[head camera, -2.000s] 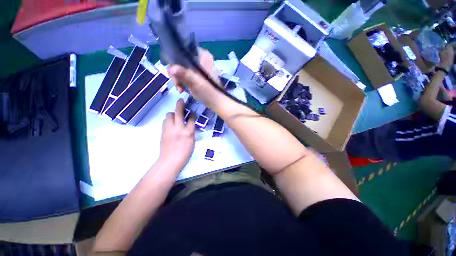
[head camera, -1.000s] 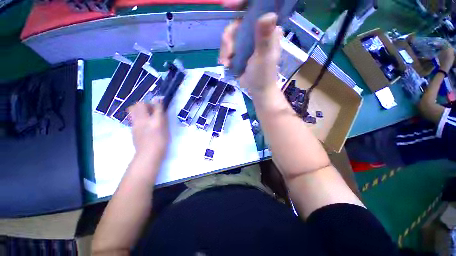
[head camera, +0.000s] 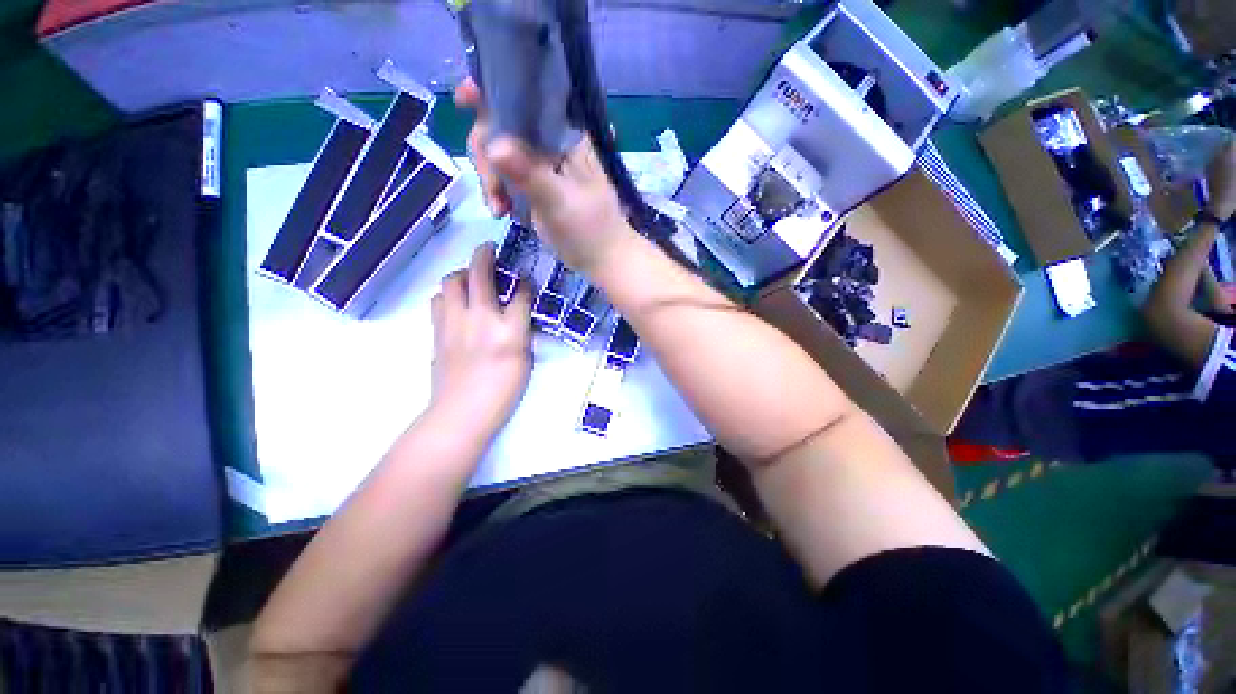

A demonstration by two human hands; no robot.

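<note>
My right hand [head camera: 556, 197] is closed around the large grey electric screwdriver [head camera: 522, 75], above the back of the white sheet [head camera: 339, 407]. The screwdriver's tip is hidden behind my hand. My left hand [head camera: 481, 339] rests on the sheet, its fingers at the left end of a group of channel housings [head camera: 549, 309]; whether it grips one cannot be told. My right forearm covers part of this group. A small dark piece [head camera: 594, 418] lies at the group's front. Several long housings with black strips [head camera: 386, 237] lie slanted at the sheet's back left.
A black parts tray [head camera: 109, 434] is at the left. A white screw feeder [head camera: 813, 136] stands at the back right beside an open carton [head camera: 949, 312] with small black blocks [head camera: 843, 288]. A grey ledge [head camera: 271, 61] runs behind. Another person's arm [head camera: 1186, 271] is at the far right.
My left hand has moved right from the slanted housings to the group in the middle. My right hand and the screwdriver have moved left, over that group. Fewer slanted housings show than before.
</note>
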